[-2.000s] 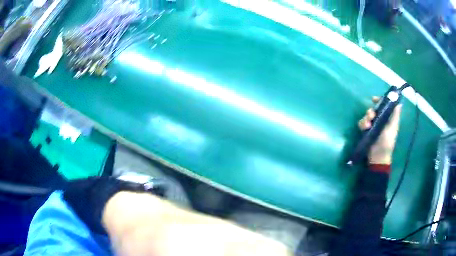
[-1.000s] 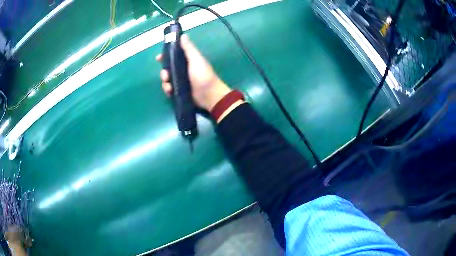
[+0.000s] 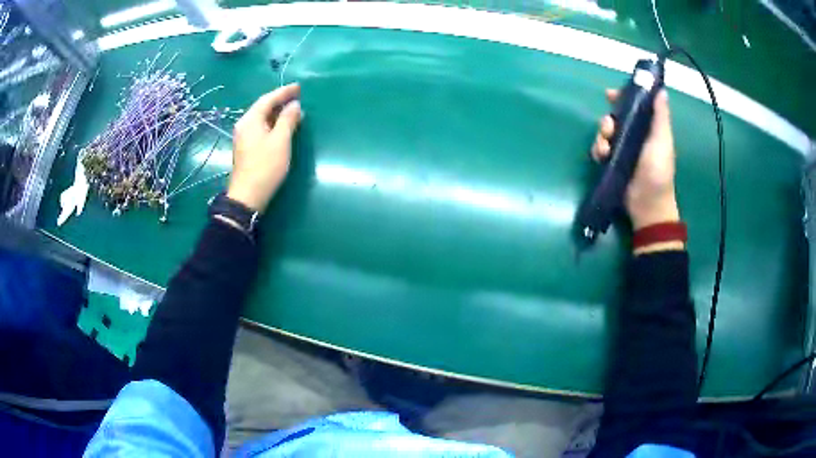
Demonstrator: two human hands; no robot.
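My right hand (image 3: 651, 165) holds the black electric screwdriver (image 3: 619, 154) above the right part of the green bench, its thin bit pointing down toward me. The screwdriver has a pale label near its top. My left hand (image 3: 264, 148) is over the left part of the bench, thumb and fingertips close together. A thin pale sensor lead (image 3: 285, 67) rises from the fingertips, so the hand seems to pinch it. The pile of sensor leads (image 3: 143, 134), purple-white with brownish ends, lies left of my left hand.
A white scrap (image 3: 73, 190) lies left of the pile. A white tape roll (image 3: 240, 38) sits by the white rail (image 3: 420, 20) at the back. The black screwdriver cord (image 3: 721, 179) loops down the right side. Metal frames stand at both sides.
My left hand has come from the wire pile to its right, now with a lead at the fingertips. My right hand still holds the screwdriver. The camera view has turned back toward the left.
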